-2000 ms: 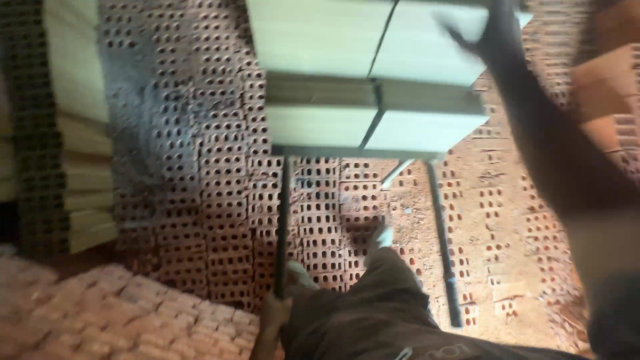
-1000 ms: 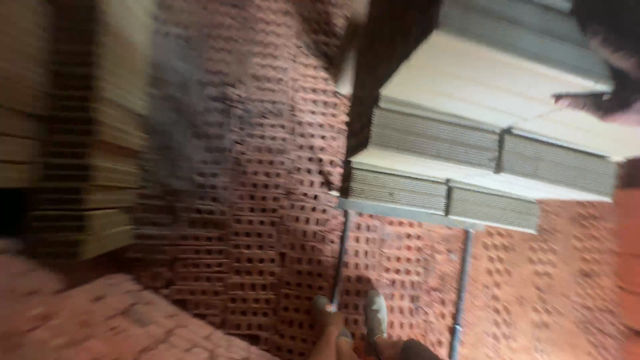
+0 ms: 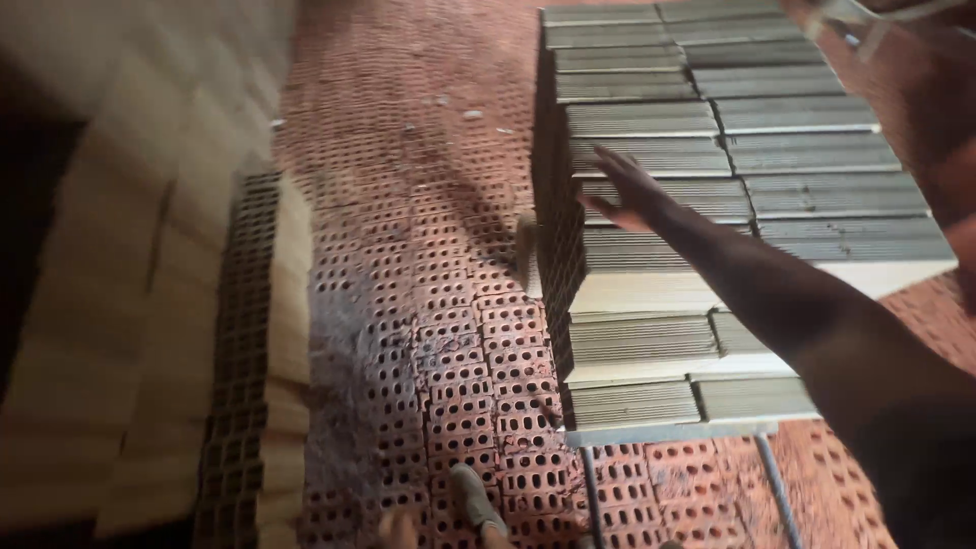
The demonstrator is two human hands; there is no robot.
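Over the upper left part of a stack of pale ribbed clay blocks, my right hand is spread with nothing gripped; whether it touches them is unclear. The stack rests on a cart with a metal front edge. Two metal handle bars run toward me, the left bar and the right bar. At the bottom edge, a blurred part that looks like my left hand lies left of the left bar, apart from it; its fingers are not clear. A wheel shows at the cart's left side.
The floor is laid with perforated red bricks. On the left stands a tall stack of pale hollow blocks, its side showing rows of holes. My shoe is on the floor between that stack and the cart. A blurred pale object is at the top right.
My right arm now reaches farther left across the stack. My left hand was at the left handle bar and now appears away from it. The view has shifted, showing more of the stack.
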